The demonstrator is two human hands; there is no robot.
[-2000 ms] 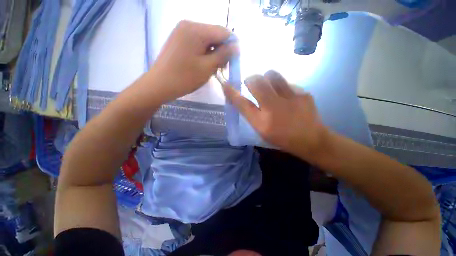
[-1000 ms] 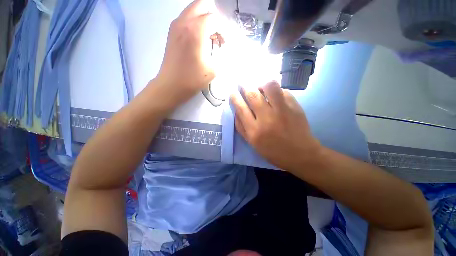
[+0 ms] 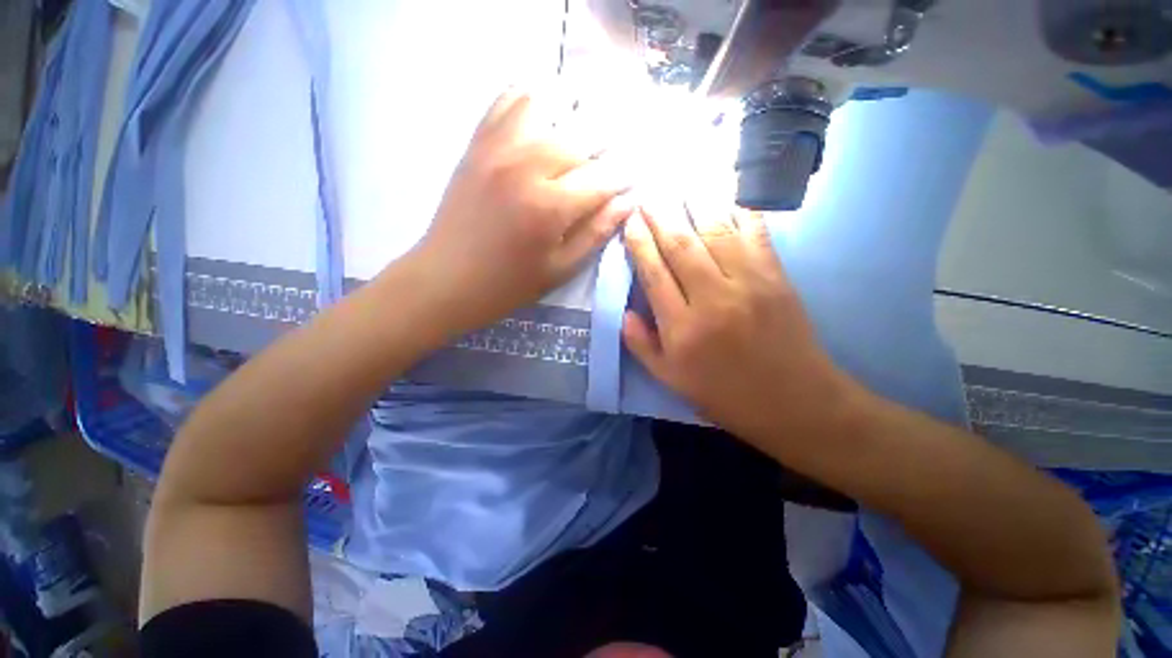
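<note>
The light-blue panel lies flat on the table right of and under the machine's needle area. A narrow light-blue strip runs along its left edge to the table's front. My left hand comes from the left, with thumb and fingertips together on the strip, just below the glare. My right hand lies palm down on the panel, its fingers slightly spread, fingertips beside the strip. The needle and presser foot are lost in the bright lamp glare.
The machine head and its grey ribbed knob are above my right hand. Blue strips hang at the left over the ruler edge. Folded blue cloth lies in the lap. Blue baskets stand below on both sides.
My left hand moved away from beside the needle area, back towards me and to the strip by my right hand's fingertips. The dark curved thing under it is no longer visible.
</note>
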